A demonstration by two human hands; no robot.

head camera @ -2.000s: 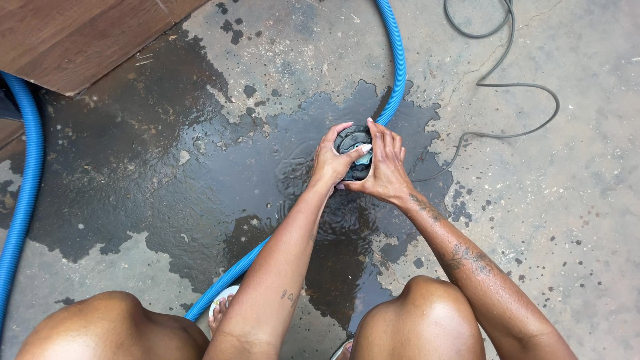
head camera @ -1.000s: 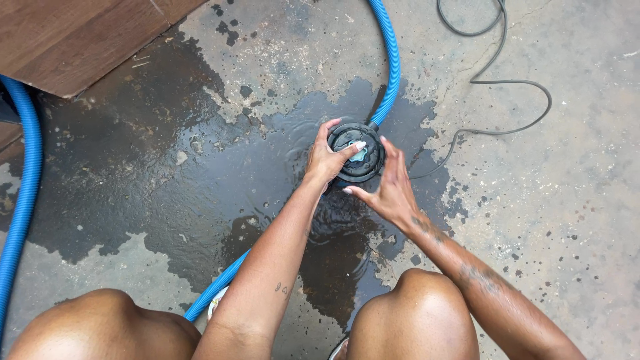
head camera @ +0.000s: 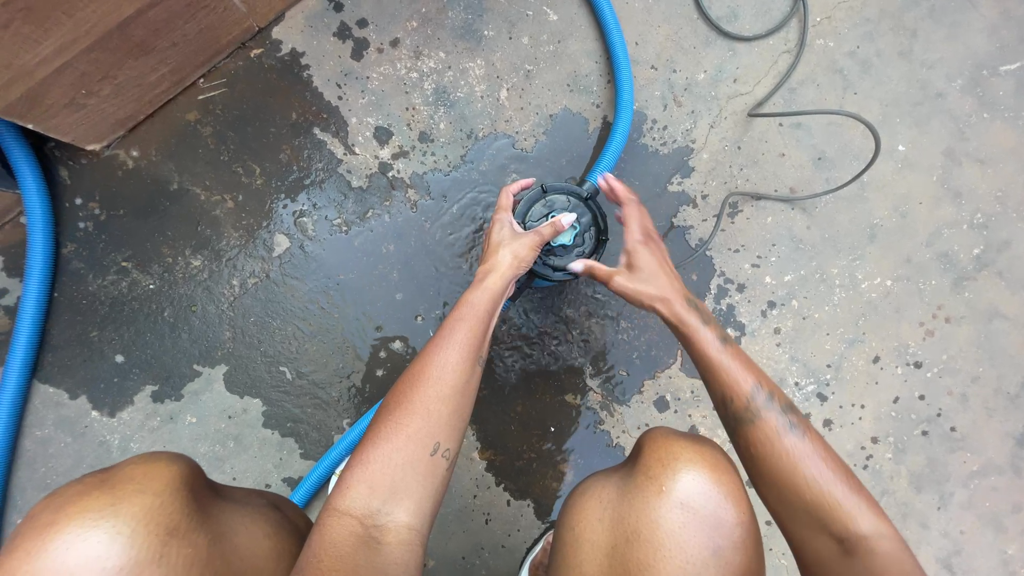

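Observation:
A round black plastic canister (head camera: 578,250), seen from above, stands on the wet floor with a light teal knob (head camera: 565,230) at the middle of its lid. My left hand (head camera: 516,238) grips its left side, fingers round the rim and thumb over the lid beside the knob. On the other side my right hand (head camera: 636,248) is spread, its thumb near the lower right rim and its fingers off the edge. A blue corrugated hose (head camera: 620,88) meets the canister at the top right. Another stretch of blue hose (head camera: 336,458) runs to its lower left, partly behind my left forearm.
Water (head camera: 360,264) spreads over the concrete floor around the canister. A thin grey cable (head camera: 832,114) loops across the right side. Brown wood-look boards (head camera: 136,64) lie at the upper left, with a blue corrugated hose (head camera: 30,264) along the left edge. My knees flank the foreground.
Two seconds ago both hands closed in on the lid and covered much of it. My right hand has since opened and moved right, leaving more of the lid in sight.

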